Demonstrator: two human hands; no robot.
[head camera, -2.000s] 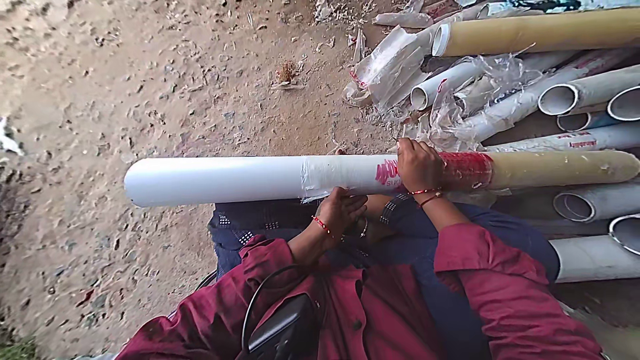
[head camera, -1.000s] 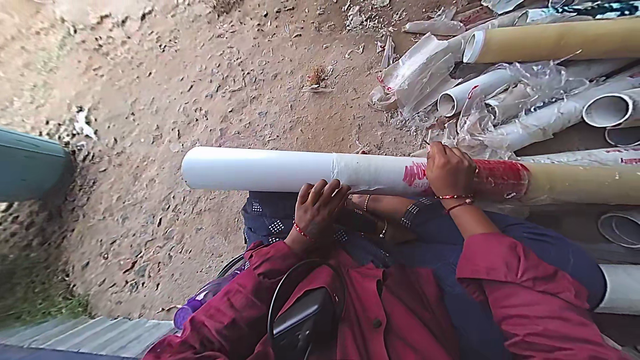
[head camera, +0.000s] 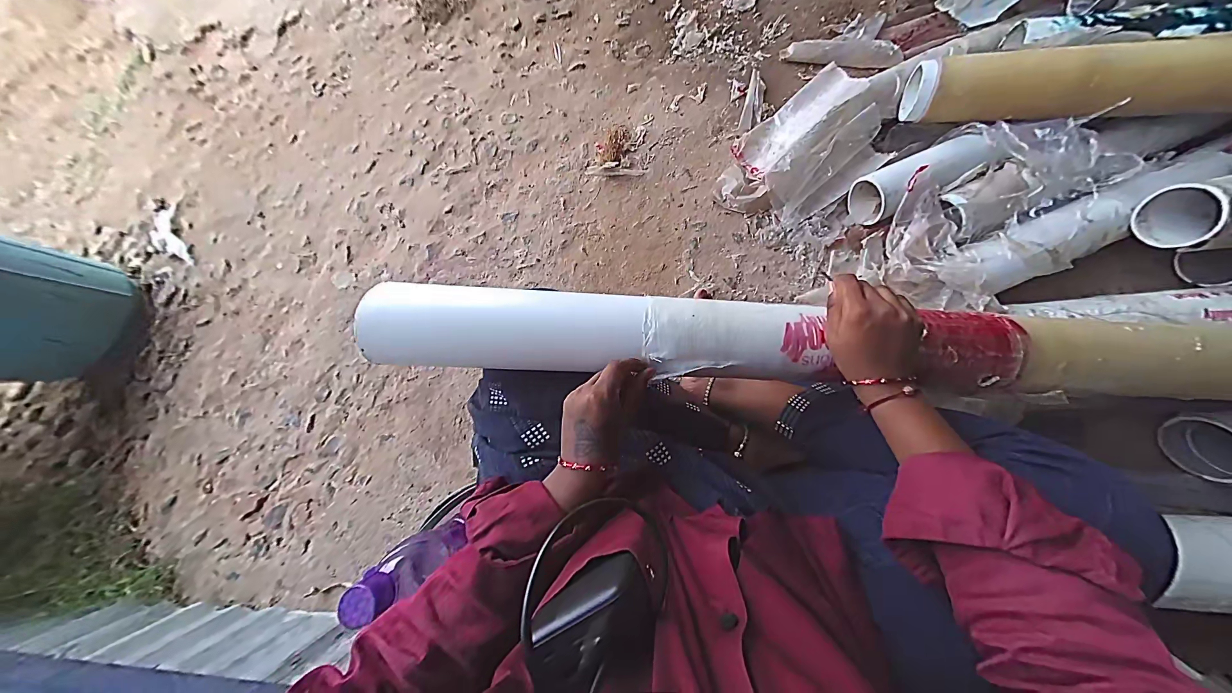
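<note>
A long white tube (head camera: 500, 325) lies across my lap, its left end smooth and bare. Clear plastic film (head camera: 712, 332) wraps it from the middle rightward, with red marks and a red band (head camera: 972, 348) farther along; beyond the band its surface is yellowish. My left hand (head camera: 606, 399) is at the tube's lower side, thumb and fingers pinched at the left edge of the film. From above, my right hand (head camera: 874, 329) grips the wrapped part just left of the red band. The fingertips of both hands are partly hidden.
Several tubes lie at the right, among them a yellowish one (head camera: 1078, 82) and a white one (head camera: 929, 173), with torn plastic film (head camera: 818, 144) around them. A blue-green container (head camera: 58, 313) stands left on stony ground. A purple-capped bottle (head camera: 409, 568) is beside my left sleeve.
My left hand has gone from lying over the tube's near side to pinching at its lower edge. My right hand keeps its hold. The view has shifted left, bringing in the blue-green container.
</note>
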